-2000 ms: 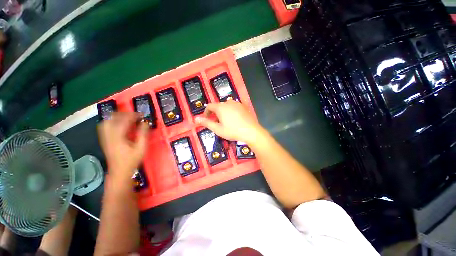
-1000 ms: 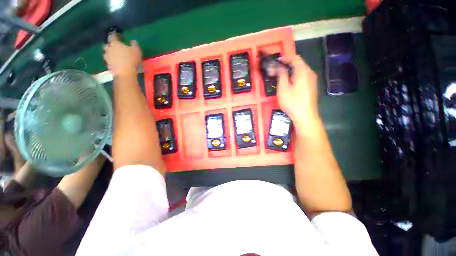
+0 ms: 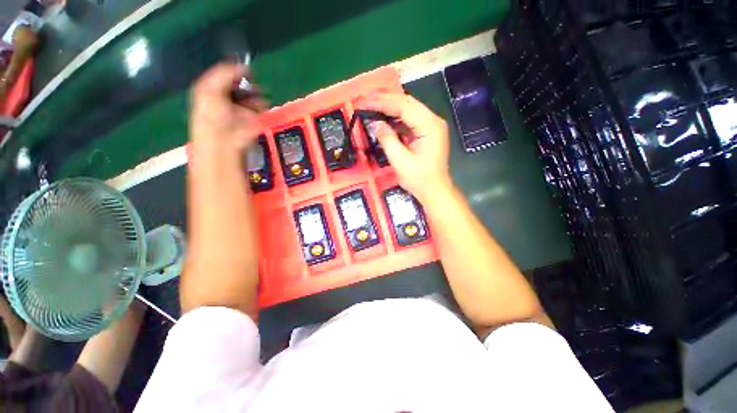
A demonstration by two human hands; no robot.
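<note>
A red tray [image 3: 355, 264] lies in front of me with black handheld devices [image 3: 313, 234] in its pockets, screens up and orange-yellow buttons toward me. My left hand [image 3: 218, 101], blurred, is raised over the tray's far left corner and holds a small dark device [image 3: 244, 90]. My right hand [image 3: 412, 141] is over the far right pockets and holds a thin black frame [image 3: 353, 133], close above the devices there. My left forearm hides the tray's left end.
A dark smartphone [image 3: 477, 105] lies right of the tray. A tall glossy black blister tray stack [image 3: 646, 161] stands at right. A mint-green fan [image 3: 77, 258] stands at left, with another person's arm [image 3: 109, 347] below it. The green conveyor belt [image 3: 323, 48] runs beyond the pale edge.
My left hand has come back from the belt toward the tray, now with a device. My right hand remains over the far right pockets with the black frame. The view has shifted.
</note>
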